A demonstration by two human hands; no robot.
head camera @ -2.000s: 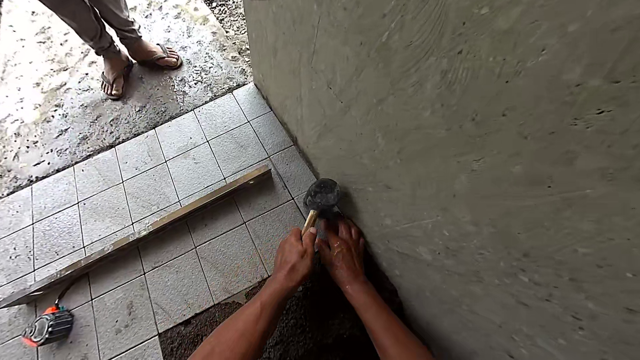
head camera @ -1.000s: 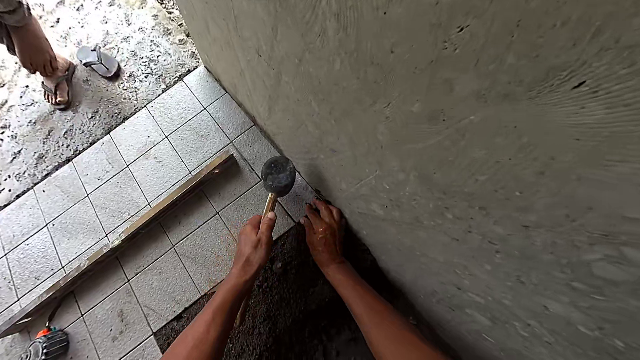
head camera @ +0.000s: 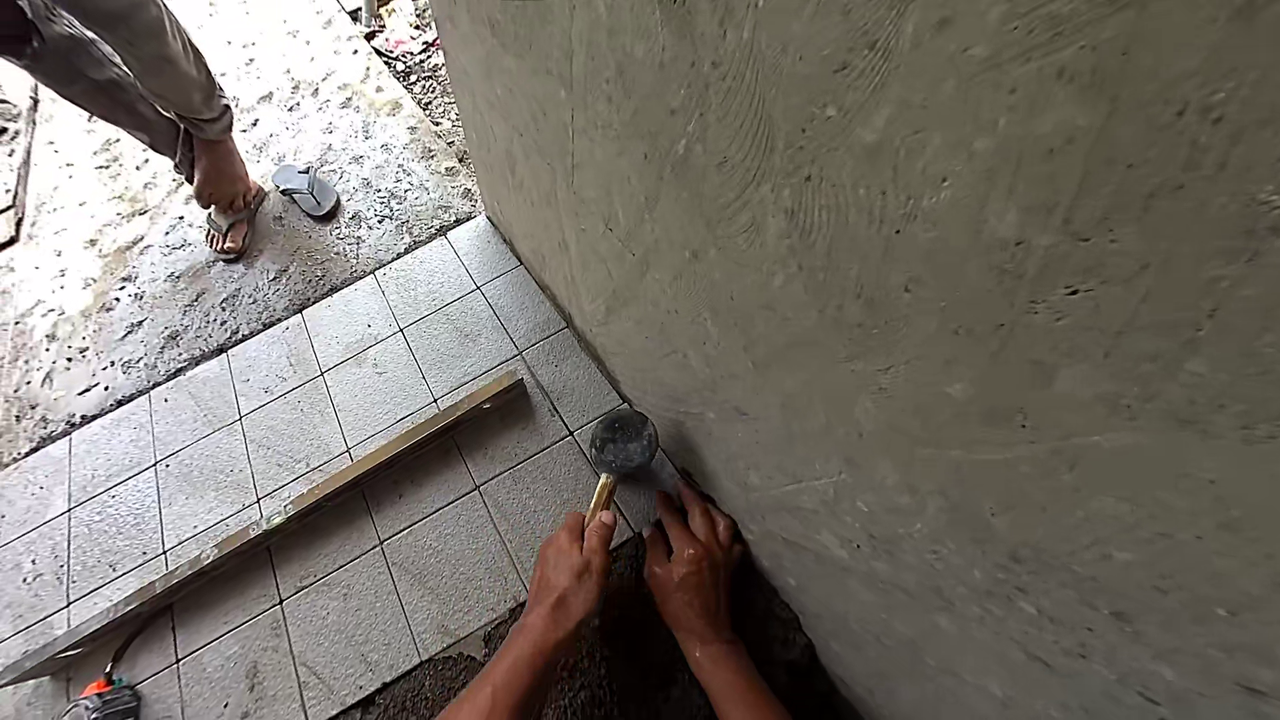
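My left hand (head camera: 575,565) grips the wooden handle of a rubber mallet (head camera: 624,441), whose dark round head is over the floor tiles close to the wall. Just right of it, my right hand (head camera: 692,565) rests with its fingertips at the edge of a floor tile (head camera: 645,492) beside the plastered wall (head camera: 900,400). Whether those fingers press on the tile or hold its edge cannot be told. Dark mortar (head camera: 620,650) lies below both hands, along the edge of the laid tiles.
A long metal straightedge (head camera: 370,465) lies across the tiles. A power tool (head camera: 103,700) with an orange part and a cord is at the lower left. A person (head camera: 150,80) stands on the rough concrete at the upper left, one foot bare, beside a loose flip-flop (head camera: 307,191).
The mallet head is nearer my right hand than one second ago. Two seconds ago the person wore both flip-flops; now one lies loose on the concrete. The straightedge has not moved.
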